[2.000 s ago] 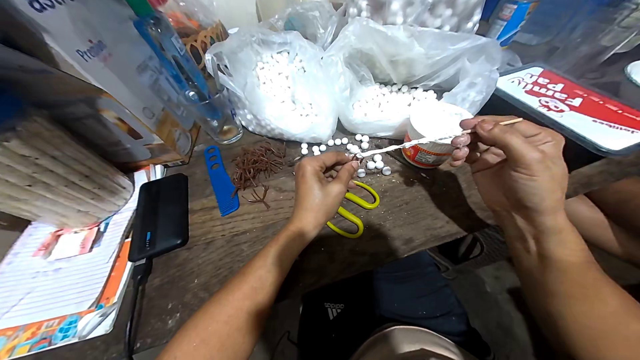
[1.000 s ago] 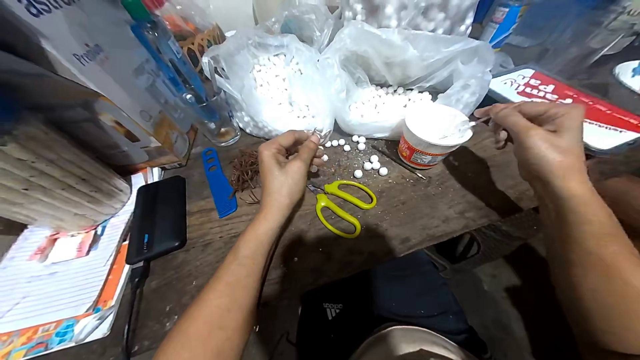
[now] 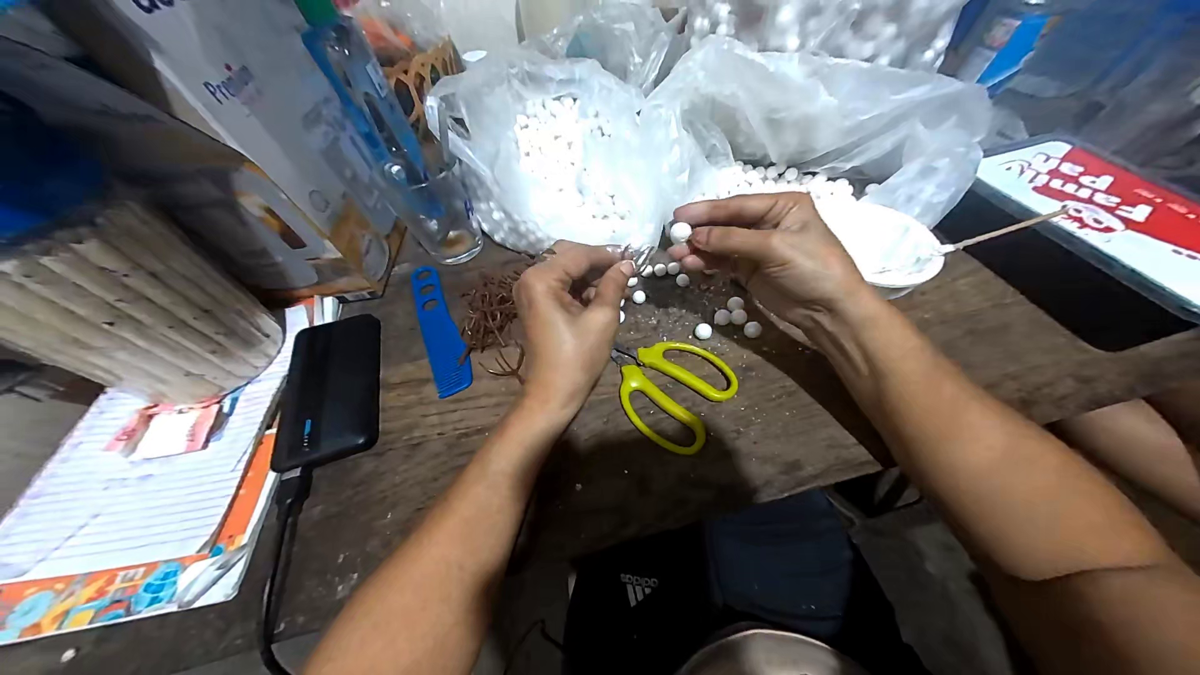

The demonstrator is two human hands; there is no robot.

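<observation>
Between its thumb and fingers, my left hand (image 3: 577, 319) pinches a small shiny item, too small to name surely. My right hand (image 3: 773, 248) holds a white foam ball (image 3: 681, 232) at its fingertips, close beside the left fingertips. Yellow-handled scissors (image 3: 680, 389) lie on the wooden table below the hands. Loose white balls (image 3: 738, 317) are scattered around them. Behind my right hand a white tub (image 3: 895, 248) has a thin wooden stick (image 3: 1008, 230) resting in it, its tip in white paste. Brown wiry strands (image 3: 492, 314) lie left of my left hand.
Two clear plastic bags (image 3: 581, 150) of white balls stand behind the hands. At left are a blue comb (image 3: 439, 333), a black power bank (image 3: 328, 394) with a cable, papers (image 3: 122, 487) and a glass (image 3: 450, 220). A red-and-white lidded box (image 3: 1116, 202) is at right.
My right hand has let go of the stick, now left in the tub, moved left toward my left hand and taken a white ball.
</observation>
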